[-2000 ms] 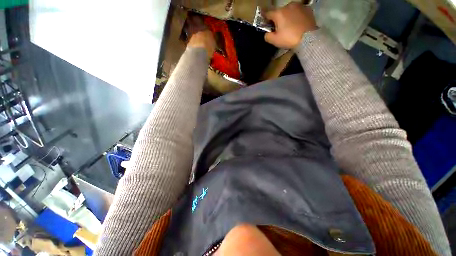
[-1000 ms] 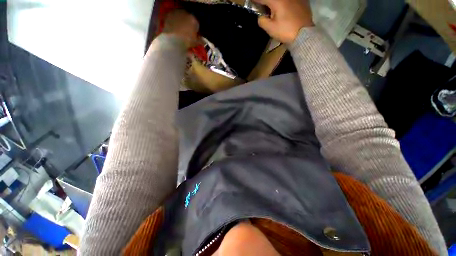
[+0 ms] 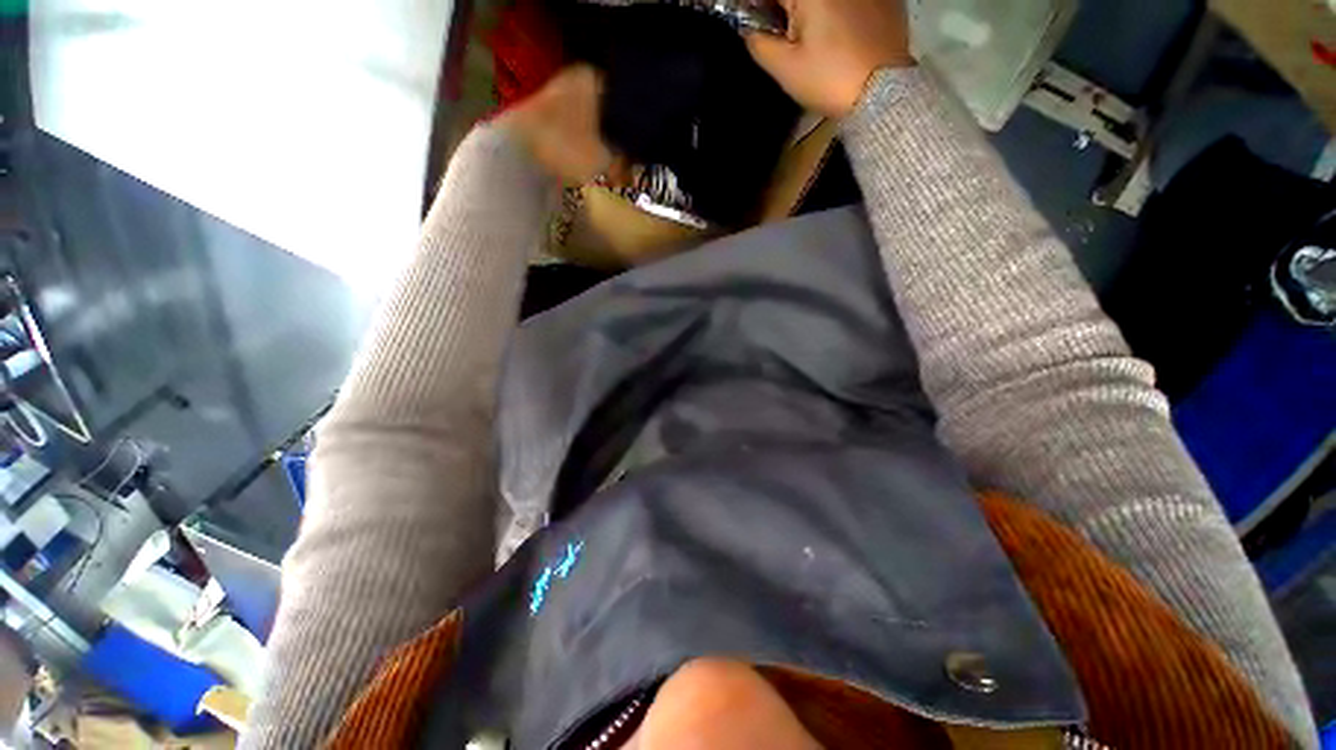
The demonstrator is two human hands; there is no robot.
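Note:
The open cardboard carton is at the top centre, against my apron. Inside it are a black soft bundle, red plastic at its left side and a crinkled silvery strip near its front wall. My left hand is in the carton's left part, beside the black bundle; its fingers are blurred and partly hidden. My right hand is at the top edge of the picture, closed on a small shiny metal piece over the carton's far side.
A bright white board lies left of the carton. A pale flat panel and a light metal bracket are to the right. A black item lies on a blue surface at the far right. Grey floor shows at left.
My left hand has moved left and toward me in the carton, then slightly down. More of the black bundle shows and less red plastic. My right hand keeps the metal piece, slightly higher in view.

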